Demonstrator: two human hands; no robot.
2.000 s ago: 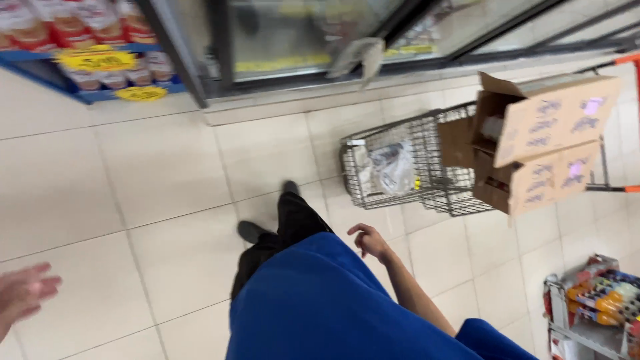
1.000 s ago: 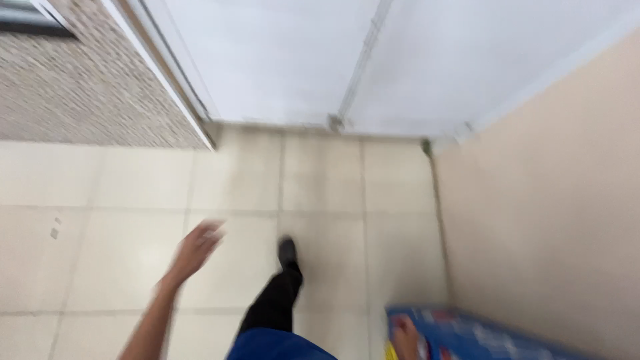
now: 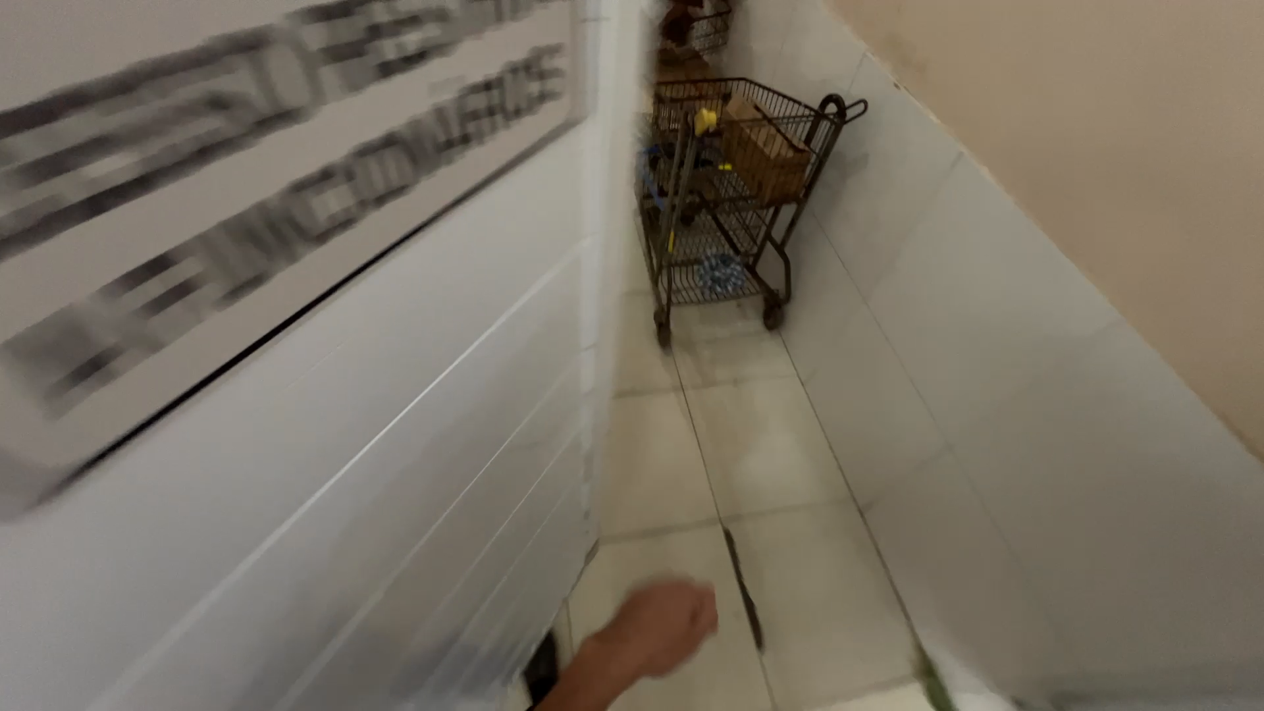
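Note:
What appears to be my left hand (image 3: 667,622) is at the bottom centre, blurred, with its fingers curled and nothing visible in them. It is just right of the lower edge of a white panelled door (image 3: 444,474), over the tiled floor; whether it touches the door cannot be told. Part of a dark shoe (image 3: 541,671) shows beside the wrist. My right hand is out of view. On the door's upper part is a grey sign (image 3: 296,128) with large dark lettering, blurred.
Farther down the narrow tiled passage stands a dark wire shopping cart (image 3: 731,197) with a cardboard box (image 3: 765,148) in its basket and a bluish bundle (image 3: 721,275) on its lower rack. A wall of pale tiles (image 3: 948,395) runs along the right. A dark mark (image 3: 743,588) lies on the floor.
The view has moved from the shop floor with carts, past white doors, to a passage beside a door that stands open. My right hand has left the view.

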